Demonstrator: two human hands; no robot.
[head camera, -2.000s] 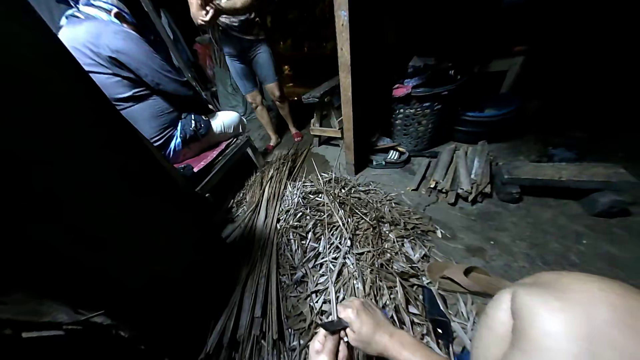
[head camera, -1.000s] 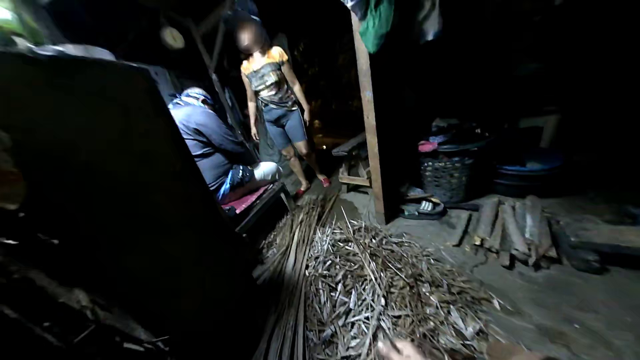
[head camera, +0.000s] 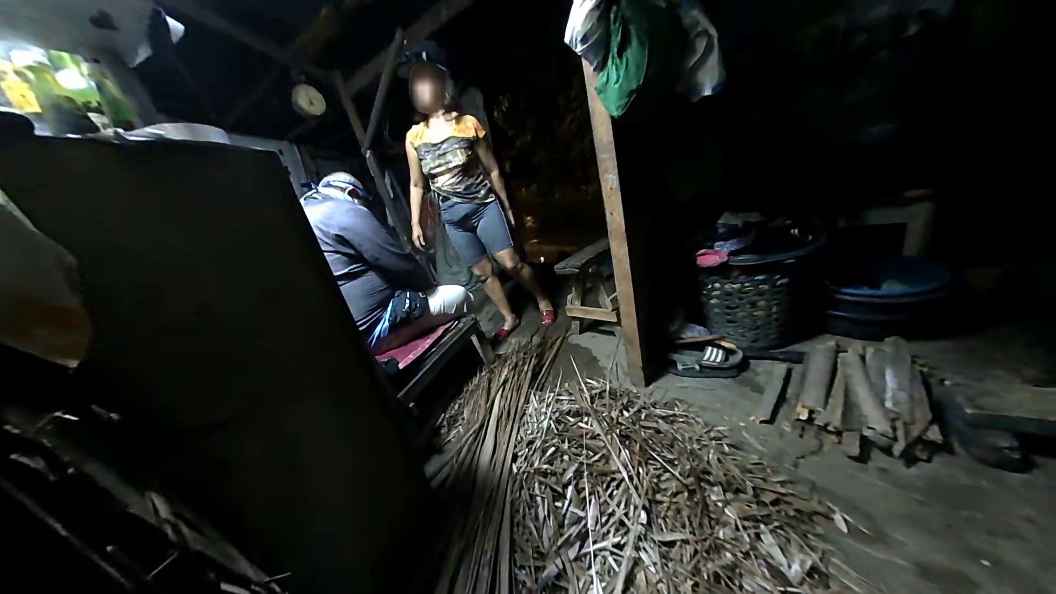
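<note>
Neither my left hand nor my right hand shows in the view of now, so what they hold or touch is hidden below the frame. A heap of dry leaf strips (head camera: 660, 495) covers the floor at the bottom centre. Along its left side lies a bundle of long dry strips (head camera: 488, 462), running from the bottom edge toward a standing person (head camera: 458, 173). Another person (head camera: 363, 256) sits bent forward on a low wooden bench (head camera: 437, 351) at the left of the bundle.
A dark upright panel (head camera: 231, 330) blocks the left. A wooden post (head camera: 615, 223) rises behind the heap. To its right are sandals (head camera: 708, 358), a woven laundry basket (head camera: 749, 305), blue basins (head camera: 891, 285) and a pile of split wood (head camera: 866, 396). A hanging scale (head camera: 308, 100) is at the upper left.
The view has swung upward and left. My hands, seen at the heap with a small dark tool two seconds ago, have left the frame. The standing person's arms have come down to the sides.
</note>
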